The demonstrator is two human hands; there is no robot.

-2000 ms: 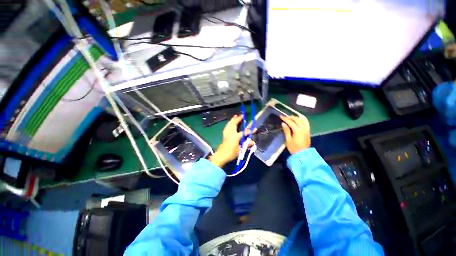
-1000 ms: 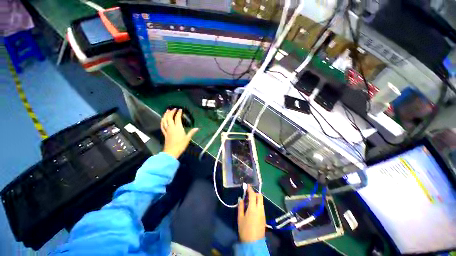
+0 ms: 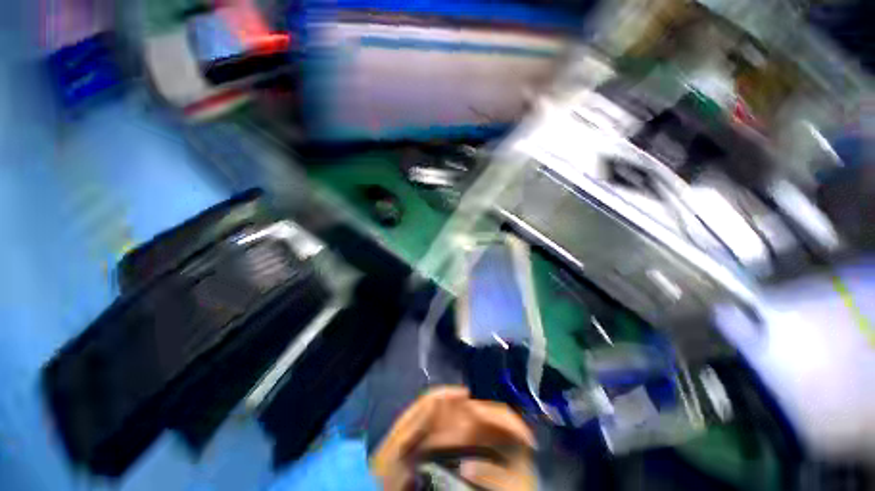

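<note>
The whole view is motion-blurred. My left hand (image 3: 414, 436) is at the bottom centre, cut off by the lower edge. What looks like my right hand (image 3: 499, 443) is close against it. A small grey and dark item (image 3: 446, 477) shows between them, too blurred to name. The left coupler plate (image 3: 499, 292) shows its bare grey-blue face with no phone on it. The white cable (image 3: 427, 336) loops beside it. The right coupler plate (image 3: 638, 412) is smeared, with blue cable (image 3: 523, 384) near it.
The left monitor (image 3: 432, 86) stands at the top, with a mouse (image 3: 386, 205) below it. The silver-grey tester (image 3: 595, 225) is right of centre. The right monitor (image 3: 815, 355) is at the right edge. Black trays (image 3: 182, 336) are stacked at the left, beside the blue floor.
My left hand has left the mouse and come to the bottom centre. The black phone is gone from the left plate. The green bars on the left monitor no longer show.
</note>
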